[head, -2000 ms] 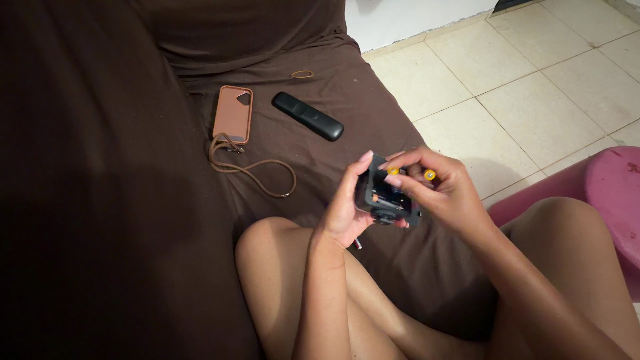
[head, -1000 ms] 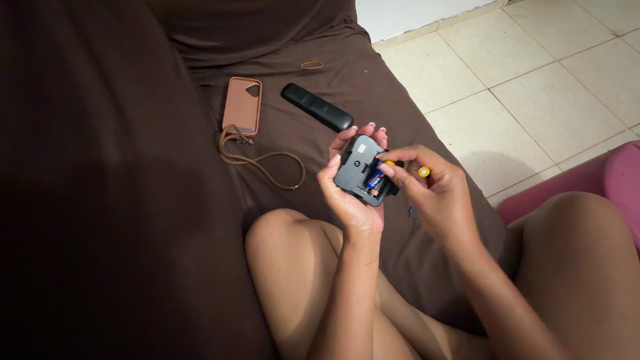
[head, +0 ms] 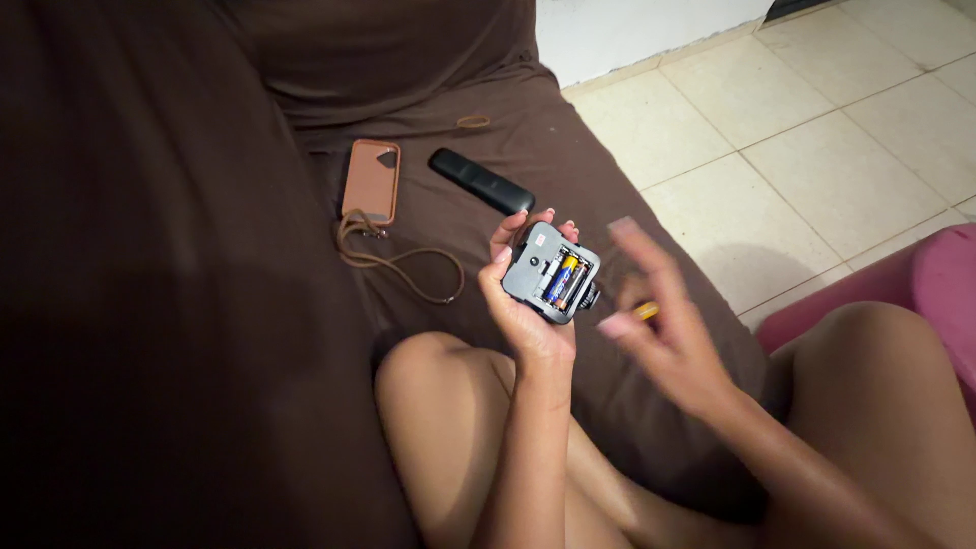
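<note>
My left hand holds a small grey and black electronic device with its battery compartment uncovered and facing up. Inside the compartment lie a blue and yellow battery and, beside it, a darker battery. To the right of the device, apart from it, is my right hand, blurred by motion. A yellow-ended battery shows within its curled fingers, while the index finger and thumb are spread with nothing between their tips.
On the brown sofa cover lie a black remote control, a tan phone case with a cord strap, and a small brown loop. A pink object stands at the right on the tiled floor.
My right hand has moved away from the device to the right, and its pinch has opened. A blue and yellow battery now lies in the compartment. The device was turned between the two earlier frames.
</note>
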